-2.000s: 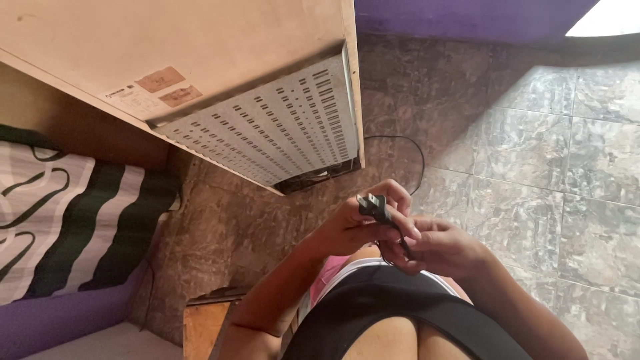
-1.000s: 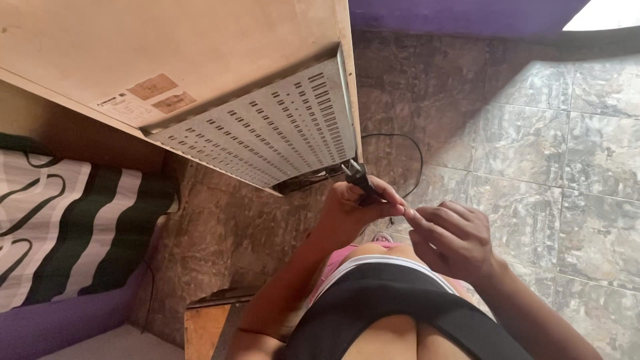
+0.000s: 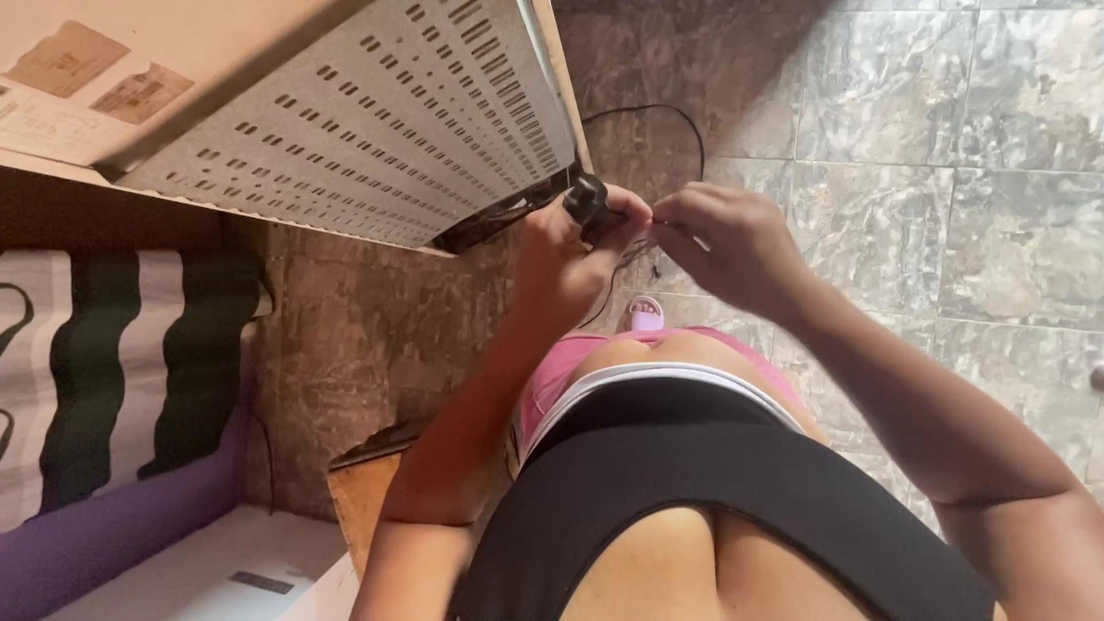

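My left hand (image 3: pixel 573 250) is closed around a black electrical plug (image 3: pixel 586 200), just off the lower right corner of a refrigerator's perforated metal back panel (image 3: pixel 371 129). Beside it, my right hand (image 3: pixel 724 241) has its thumb and forefinger pinched together near the left fingertips; what sits between them is too small to tell. Thin dark strands hang below the two hands. A black cable (image 3: pixel 700 134) curves over the floor from the appliance toward my hands.
Grey and brown tiles (image 3: pixel 871 233) cover the floor. Striped fabric (image 3: pixel 129 371) lies at the left above a purple surface (image 3: pixel 164 492). A wooden piece (image 3: pixel 366 496) stands by my left forearm. My foot in a light slide (image 3: pixel 647 315) shows below.
Two seconds ago both hands were close together at the plug, whose prongs showed. The right hand has since moved to the right, and the plug has turned so its prongs no longer show.
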